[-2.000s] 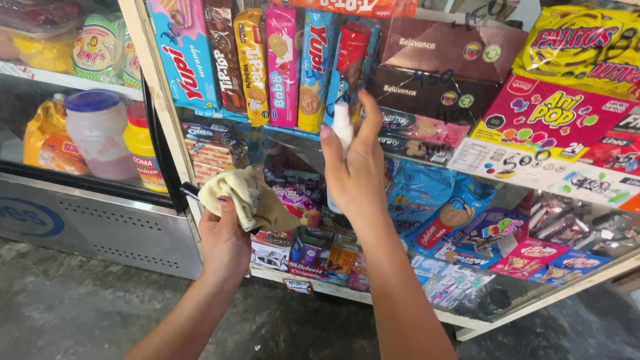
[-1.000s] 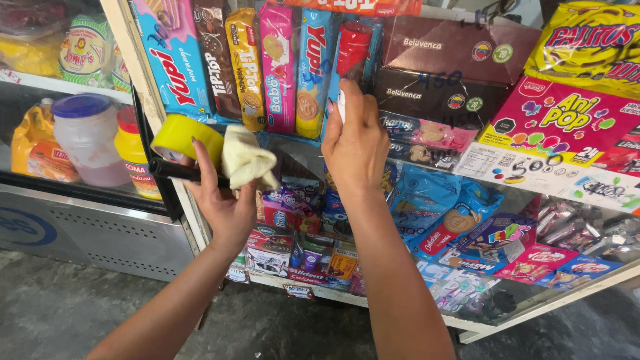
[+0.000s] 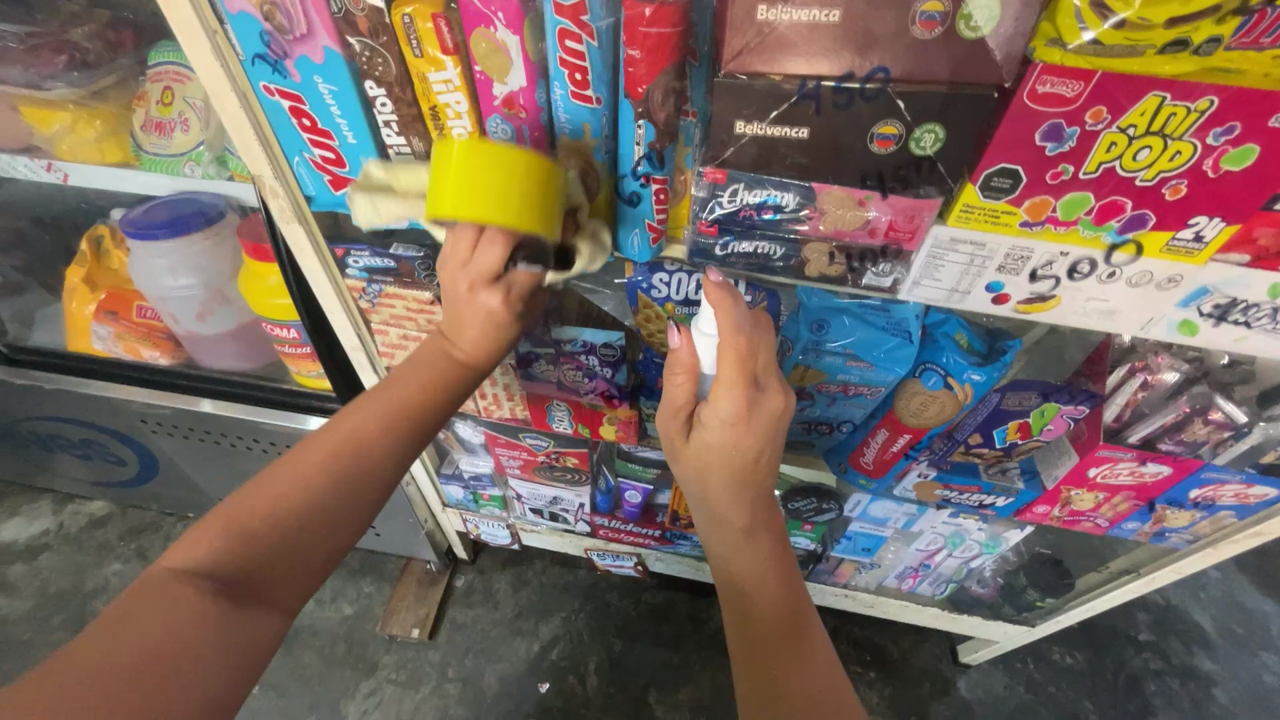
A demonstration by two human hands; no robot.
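My left hand [image 3: 490,290] is raised at the display case's glass, gripping a pale yellow cloth [image 3: 385,195] and a wide ring of yellow tape [image 3: 497,183]. A dark object also shows at that hand, too blurred to name. My right hand [image 3: 725,400], lower and to the right, is closed around a white spray bottle [image 3: 706,335], whose top points up toward the glass. Most of the bottle is hidden by the fingers and palm. Behind both hands, packs of cookies and candy stand on shelves, with a blue cracker pack [image 3: 655,300] just behind the bottle.
The case has a cream-painted frame [image 3: 860,605] with a lower rail near the floor. At left stands a metal-fronted refrigerated case [image 3: 200,460] holding jars and bags. A wooden block [image 3: 415,598] lies on the dark floor. Handwritten prices mark the glass and boxes.
My left hand has moved up and right across the glass with the cloth and tape. My right hand has come lower relative to the upper packs. The bottle shows more than one second ago.
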